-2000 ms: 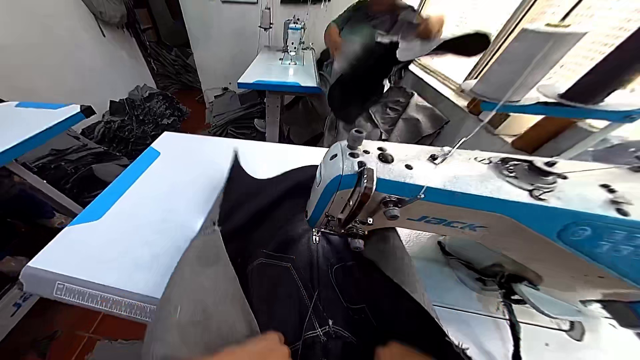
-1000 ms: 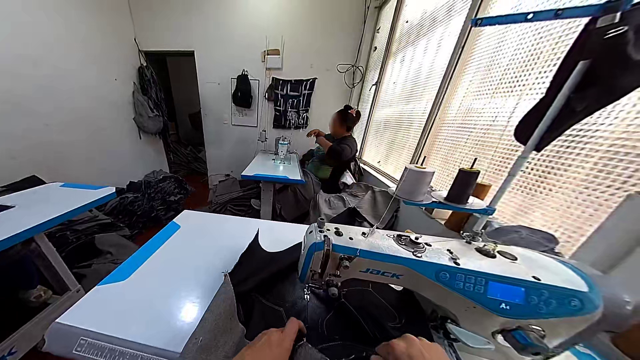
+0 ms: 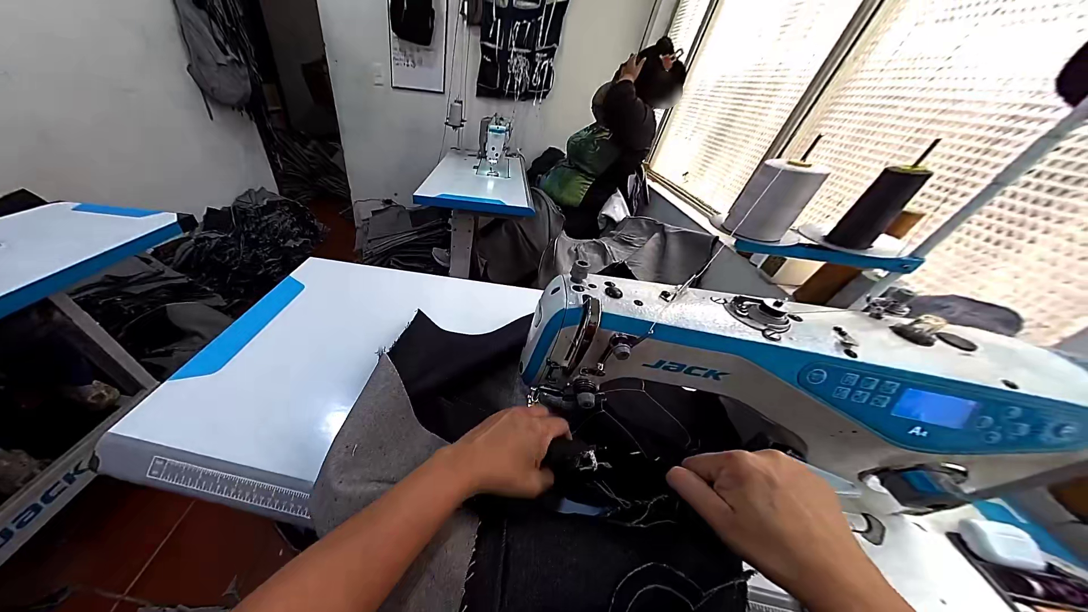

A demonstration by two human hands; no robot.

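Note:
A Jack industrial sewing machine (image 3: 731, 340) stands on a white table (image 3: 365, 314). Dark denim fabric (image 3: 561, 552) with pale stitching and loose threads lies under its head and drapes over the front edge, a grey side showing at the left. My left hand (image 3: 510, 450) grips a bunched fold of the denim just in front of the needle area, which it partly hides. To the right, my right hand (image 3: 756, 501) has its fingers curled at the fabric, thumb and forefinger together at its edge; the fingertips are partly hidden.
White and dark thread cones (image 3: 778, 200) stand on a blue holder behind the machine. Another sewing table (image 3: 472, 183) is farther back, with a person (image 3: 625, 127) beside it near the window. Fabric piles (image 3: 246, 246) lie at left, by another table (image 3: 76, 238).
My left hand has moved up to the needle area, and the denim in front is now bunched. The person at the back has raised an arm to the head. The view has shifted.

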